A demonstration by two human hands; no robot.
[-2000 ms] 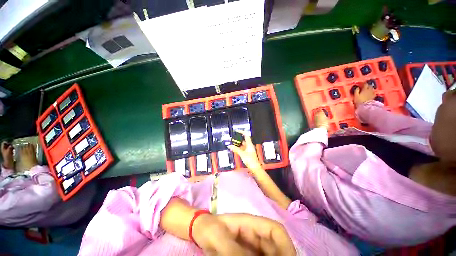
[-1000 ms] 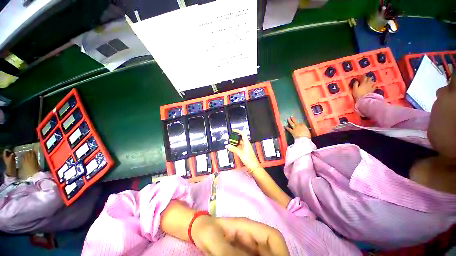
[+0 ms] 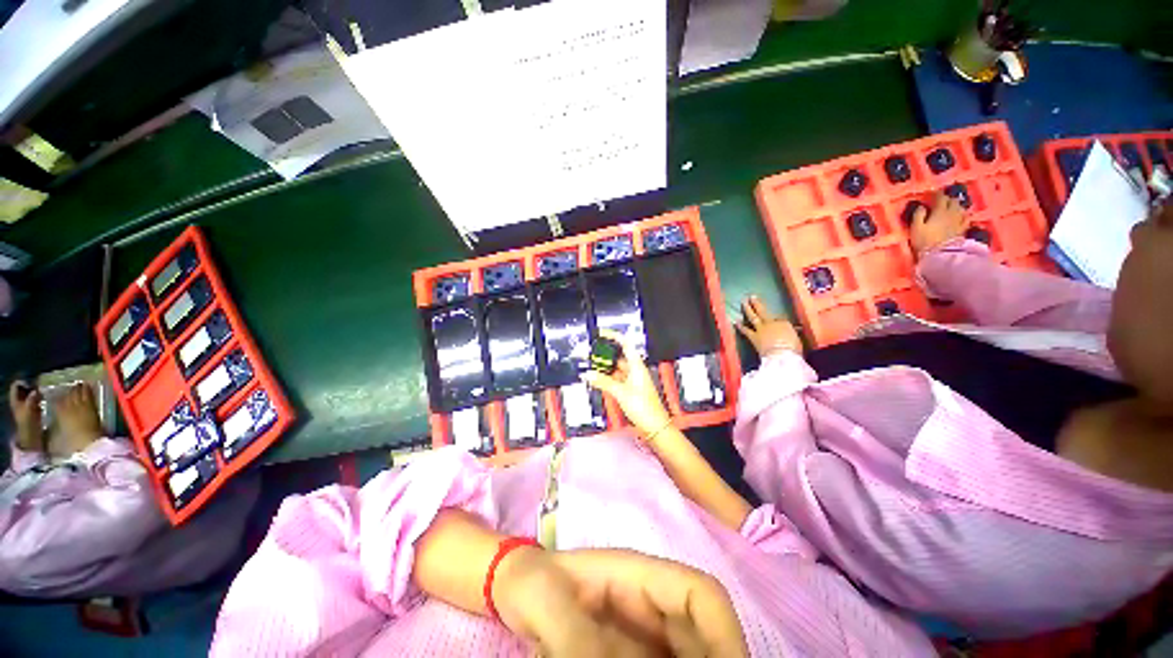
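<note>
My right hand (image 3: 630, 386) holds a small square black device (image 3: 605, 354) in its fingertips, its face glowing green. It is over the front part of the black inner tray (image 3: 675, 302), which carries glossy black phone-like screens (image 3: 509, 345) in a row. This tray lies across the orange-red main tray (image 3: 718, 309). Blue parts (image 3: 557, 264) show in its upper row and white-faced parts (image 3: 521, 420) in its lower row. My left hand (image 3: 630, 604), with a red wristband, is close to the camera at the bottom, loosely curled, with nothing visible in it.
A red tray (image 3: 264, 373) of rectangular parts lies angled at the left. A large instruction sheet (image 3: 527, 116) stands behind the main tray. A red compartment tray (image 3: 804, 238) holds small dark devices at the right, a neighbour's hand (image 3: 939, 225) in it. Another person's hands (image 3: 71, 414) are at far left.
The device in my right hand has turned and its face now glows green. The right neighbour's nearer hand has moved out of the compartment tray onto the bench. The view has shifted slightly.
</note>
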